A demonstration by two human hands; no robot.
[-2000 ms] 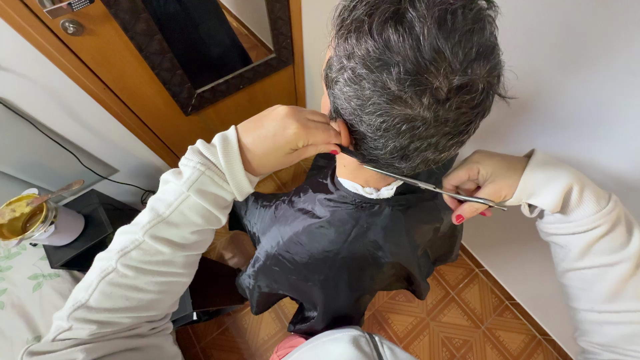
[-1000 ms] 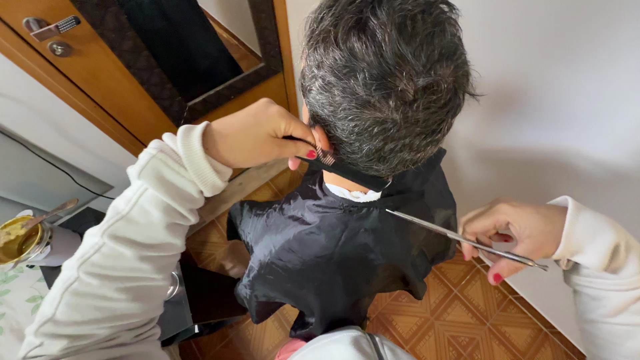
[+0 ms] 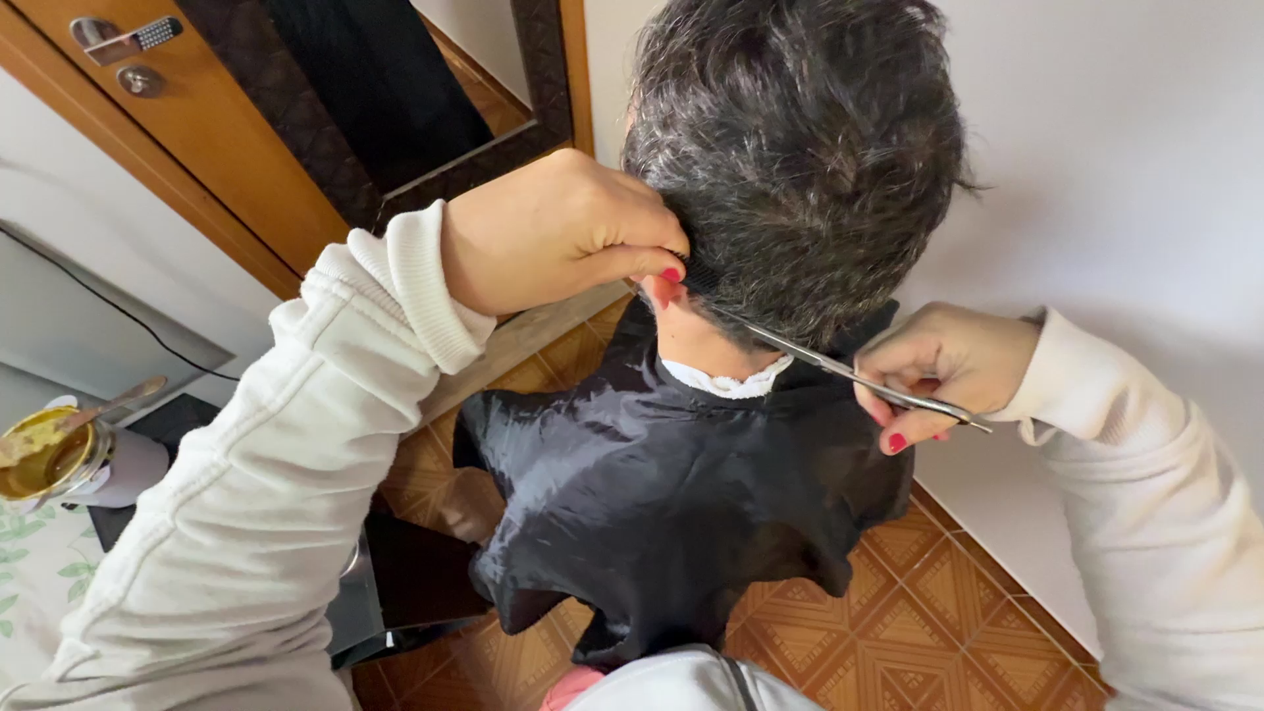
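A person with short dark, greying hair (image 3: 800, 148) sits with their back to me under a black cape (image 3: 652, 474), a white neck strip (image 3: 731, 380) at the collar. Behind the person's left ear, my left hand (image 3: 578, 237) grips a dark comb (image 3: 699, 275), mostly hidden by my fingers and the hair. My right hand (image 3: 943, 370), at the right of the neck, holds metal hair scissors (image 3: 839, 367). Their blades point left and lie along the lower hairline, tips against the hair near the comb. Whether the blades are parted cannot be told.
An open jar (image 3: 64, 459) with a spatula (image 3: 114, 403) across its top stands at the left by a leaf-patterned cloth (image 3: 49, 563). A dark-framed mirror (image 3: 464, 158) is near a wooden door (image 3: 247, 128). A white wall (image 3: 1116, 158) rises at right, above patterned floor tiles (image 3: 889, 632).
The scissors in my right hand have moved from over the cape, clear of the hair, up and left to the hairline. My left hand and the comb have shifted higher beside the ear.
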